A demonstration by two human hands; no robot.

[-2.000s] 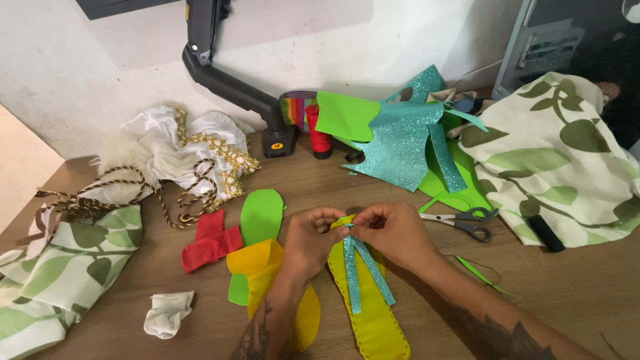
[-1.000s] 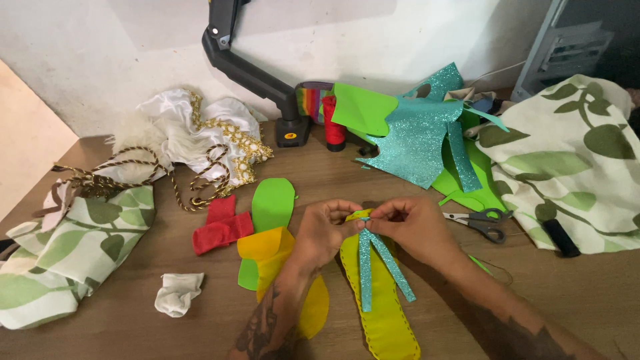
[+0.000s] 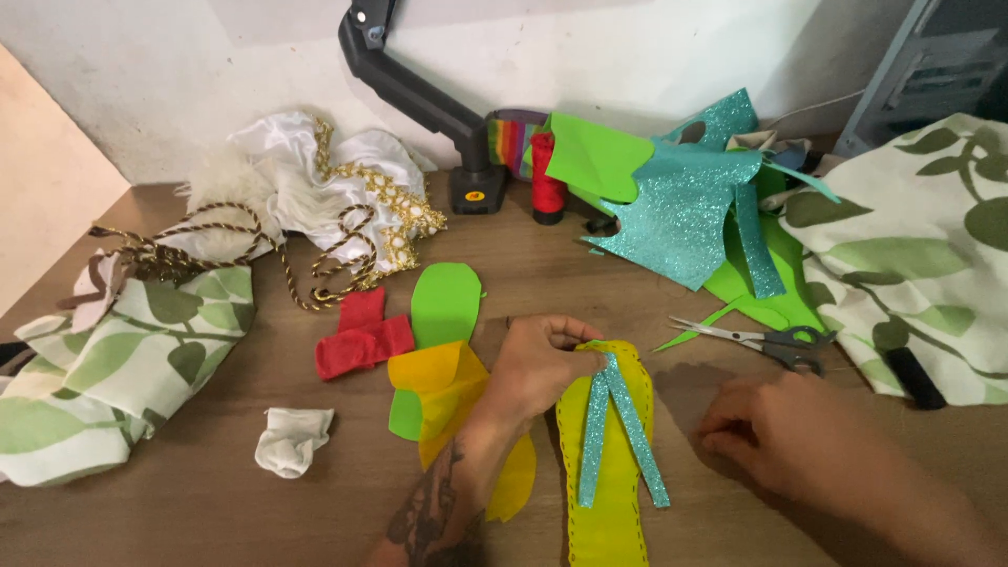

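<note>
My left hand point(image 3: 551, 358) pinches the top end of a yellow sole-shaped piece point(image 3: 618, 457), whose edge carries dark stitches. Under my left thumb, two teal glitter strips point(image 3: 628, 425) meet at their upper ends and spread apart down over the yellow piece. My right hand point(image 3: 748, 429) is off to the right, blurred, its fingers curled; whether it pinches a thread or needle cannot be made out. Scissors with dark handles point(image 3: 776, 339) lie just above the right hand. Left of the yellow piece, under my left forearm, are yellow sheet pieces point(image 3: 437, 378) and a green oval piece point(image 3: 446, 303).
Red folded fabric point(image 3: 366, 339) and a white cloth bundle point(image 3: 293, 441) lie left. Behind are white satin with gold trim point(image 3: 378, 181), twisted cord point(image 3: 228, 213), a black monitor arm base point(image 3: 476, 189), red thread spool point(image 3: 546, 181) and teal glitter sheet point(image 3: 677, 213). Leaf-print fabric point(image 3: 890, 260) lies right.
My right hand has left the top of the yellow piece and moved out to the right. My left hand has stayed there, with the joined ends of the teal strips.
</note>
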